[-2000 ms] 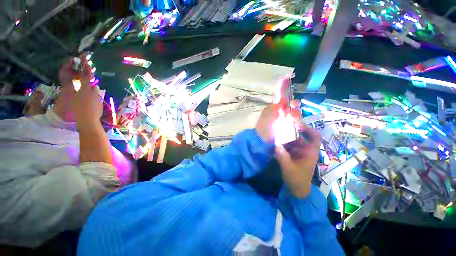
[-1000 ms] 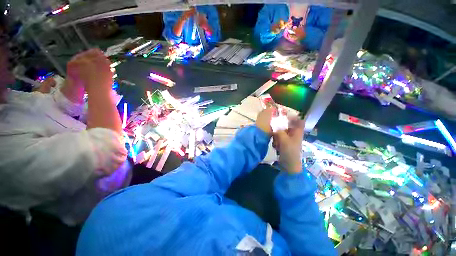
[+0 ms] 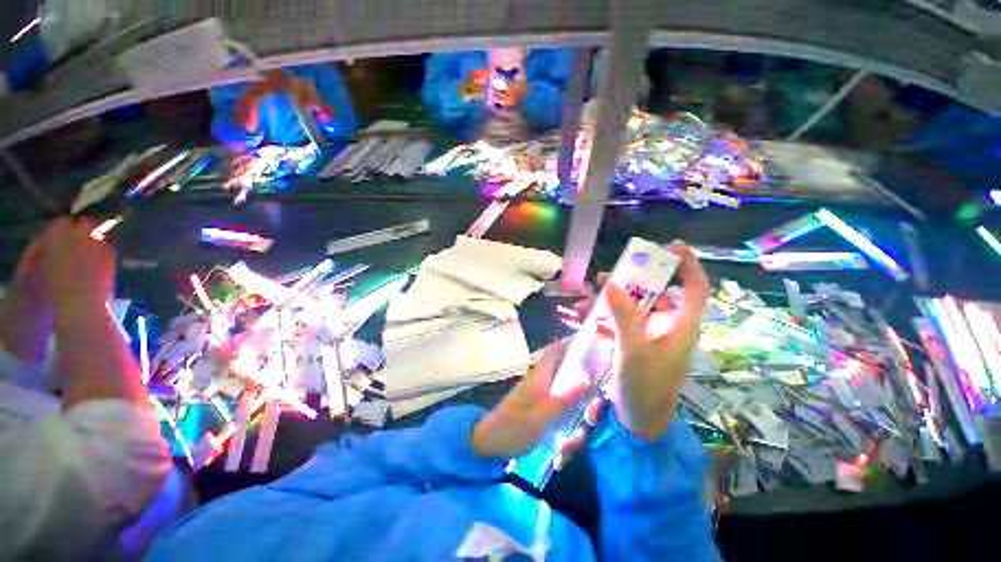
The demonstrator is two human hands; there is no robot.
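An LED light strip (image 3: 578, 357) slants between my two hands, with a pale square end piece at its upper right and a bright white-pink glow along it. My left hand (image 3: 529, 404) is around its lower part. My right hand (image 3: 659, 351) grips it near the pale end between thumb and fingers. A blue-white glowing lower end shows below my left hand. Some of the fingers are hidden by the glare. Creased cream paper sheets (image 3: 459, 343) lie on the bench just left of my hands.
Tangled piles of light strips lie at left (image 3: 269, 357) and right (image 3: 785, 401). A metal post (image 3: 602, 165) stands beyond my hands. Single strips lie along the bench centre. A person in a white smock works at left; two people in blue sit across, under a shelf edge.
The view has turned right and lifted. The strip, earlier a bright glow between my hands, now shows lengthwise with its pale end up. My hands have moved apart along it.
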